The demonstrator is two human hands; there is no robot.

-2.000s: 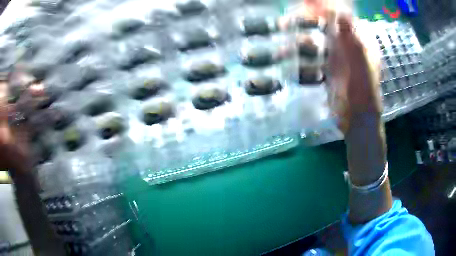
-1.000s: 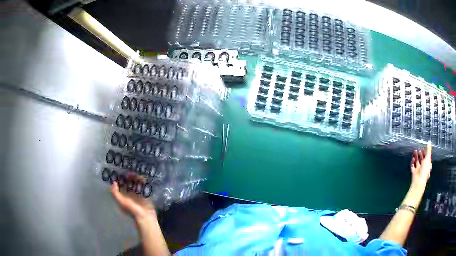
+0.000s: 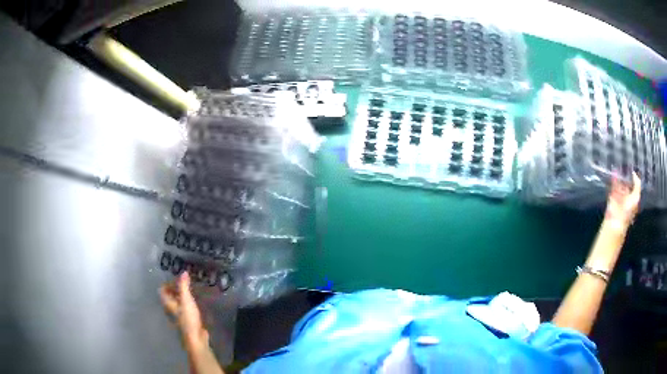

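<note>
My right hand (image 3: 623,199) grips the near edge of a clear tray (image 3: 614,124) with rows of dark components, which sits askew over the right tray stack (image 3: 545,157). My left hand (image 3: 184,310) is beside the near end of the left tray stack (image 3: 212,226), fingers apart, apparently holding nothing. The left stack is fanned out and shows rows of black rings, partly blurred. A clear tray (image 3: 435,142) with dark components lies flat mid-mat, with a few pockets lacking dark parts.
Two more clear trays lie at the back, one with pale pockets (image 3: 303,47) and one with dark parts (image 3: 453,55). A pale holder strip with dark rings (image 3: 322,95) is behind the left stack. The green mat (image 3: 409,237) and grey-white surface (image 3: 80,241) also show.
The top tray of the right stack has shifted up and right, with my right hand at its near edge. My left hand has moved slightly down, off the left stack's rings.
</note>
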